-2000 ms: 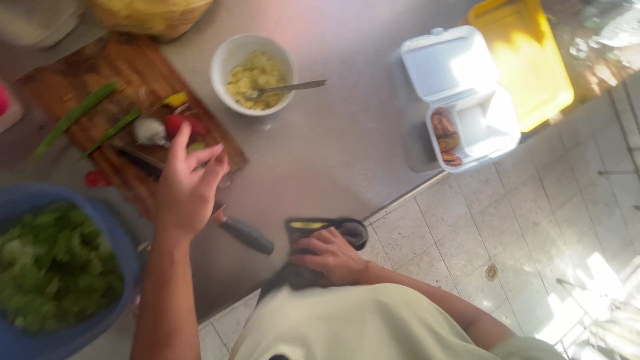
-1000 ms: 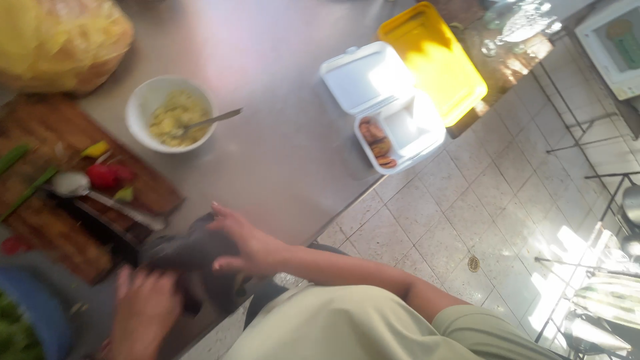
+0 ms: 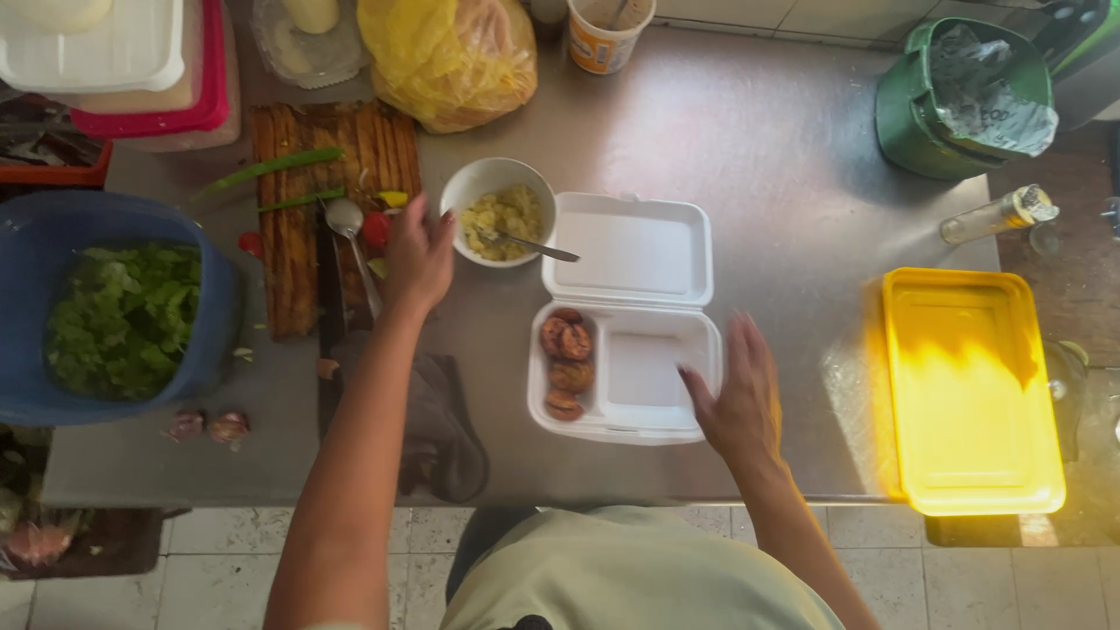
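Observation:
My left hand [image 3: 422, 262] is at the left side of a white bowl [image 3: 455, 188] of mashed yellow food, with a metal utensil [image 3: 547, 251] leaning in it; whether the fingers touch the rim I cannot tell. My right hand [image 3: 744, 394] is spread at the right edge of a white foam takeaway box [image 3: 647, 367], its lid raised, with several browned food pieces [image 3: 569, 350] in the left compartment. A spoon [image 3: 350, 229], green stalks [image 3: 280, 169] and a red vegetable piece [image 3: 376, 229] lie on or by the wooden cutting board [image 3: 293, 262]. A dark cloth [image 3: 446, 429] lies beneath my left forearm.
A blue basin [image 3: 214, 297] of leafy greens stands left, garlic or shallot bulbs [image 3: 210, 426] in front. Behind are a yellow plastic bag [image 3: 446, 61], a white tub [image 3: 608, 39] and stacked containers [image 3: 157, 96]. Right are a green bin [image 3: 910, 114], a glass jar [image 3: 980, 223] and a yellow lid or tray [image 3: 971, 472].
My hands have left the dark cloth; the left is now near the bowl and the right at the foam box. The box now sits close beside the bowl, away from the yellow tray. The view has shifted.

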